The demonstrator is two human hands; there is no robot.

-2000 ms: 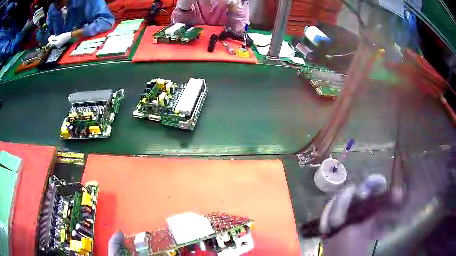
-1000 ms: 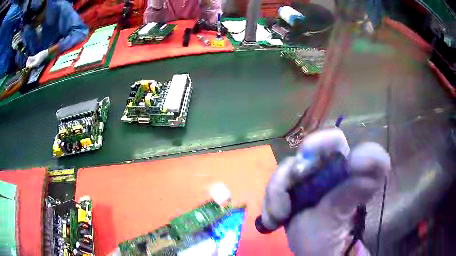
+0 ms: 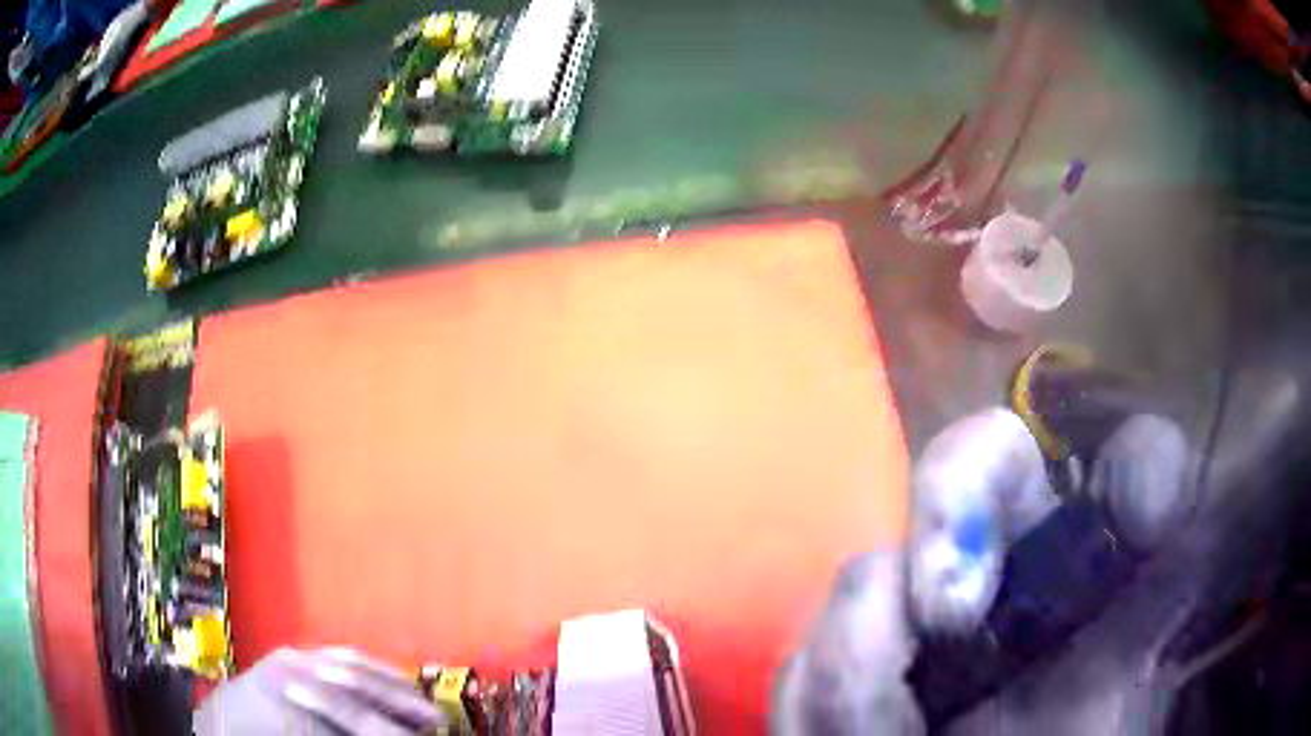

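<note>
A circuit board assembly with a white ribbed heatsink and yellow and dark parts lies at the mat's front edge, component side up, cut off by the picture's bottom. My left hand, in a white glove and partly cut off, has its fingertips on the board's left end. My right hand, gloved and blurred, with a blue spot on one finger, is right of the board, apart from it. It is closed around a dark tool; the tool's lower end is unclear.
The boards lie on an orange-red mat. A neighbouring board is at its left. Two boards lie on the green conveyor. A pen pot with a pen and a yellow-ringed dark tool are at the right.
The view has tilted down. The board in front, earlier tilted with its green side showing and a blue glow on it, now lies component side up. My right hand is lower and further right, still around the dark tool.
</note>
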